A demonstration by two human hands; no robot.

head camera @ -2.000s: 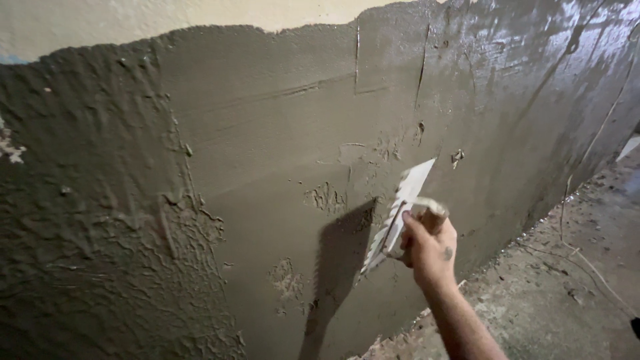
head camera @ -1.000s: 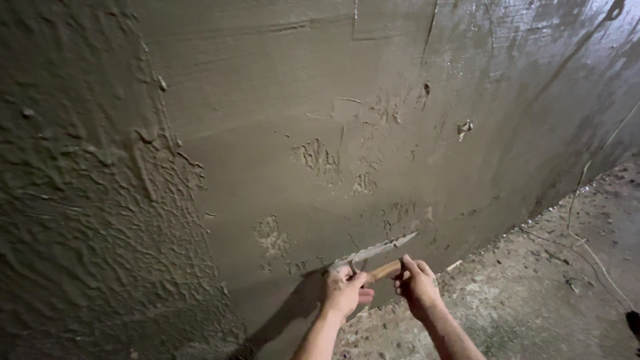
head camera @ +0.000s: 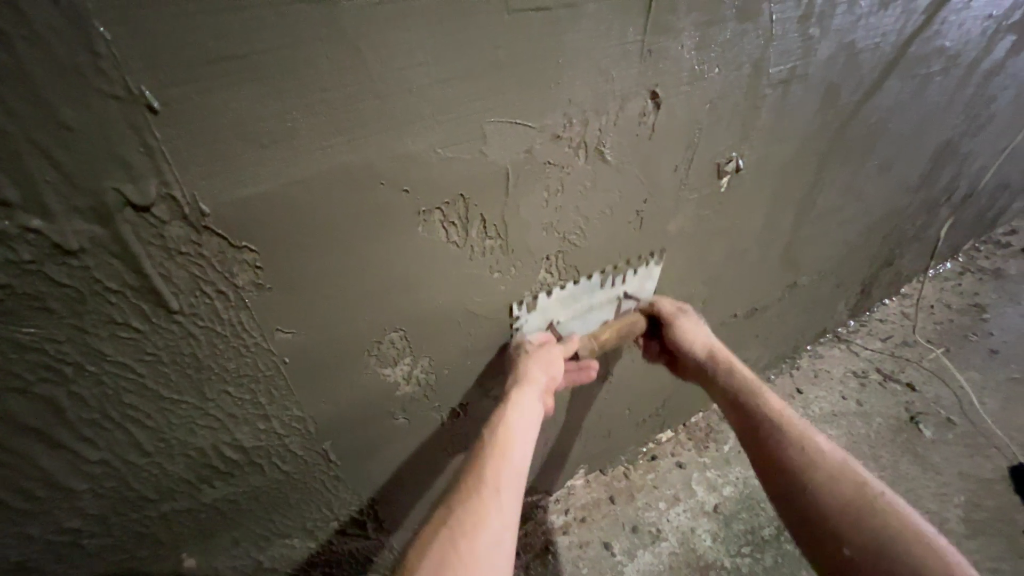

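Observation:
Both hands hold a notched trowel [head camera: 588, 300] with a pale metal blade and a wooden handle, low in front of a wall coated in wet grey-brown mortar [head camera: 336, 264]. My left hand [head camera: 548, 364] grips its left end, some fingers extended under the handle. At the handle's right end is my right hand [head camera: 678, 336], fingers closed around it. The toothed edge points up and lies at or close to the mortar; exact contact cannot be told. Around the blade the coat is mostly smooth, with rough patches [head camera: 464, 226] above and to the left.
Thick, ridged mortar [head camera: 152, 384] covers the wall's left part. A rough concrete floor [head camera: 688, 496] with crumbs meets the wall's foot at lower right. A thin cable [head camera: 952, 360] runs over the floor to a dark object [head camera: 1016, 478] at the right edge.
Two seconds ago only the right hand was in view with the trowel; the left hand has since joined it. Since one second ago the trowel has moved up the wall, its notched blade now showing broadly.

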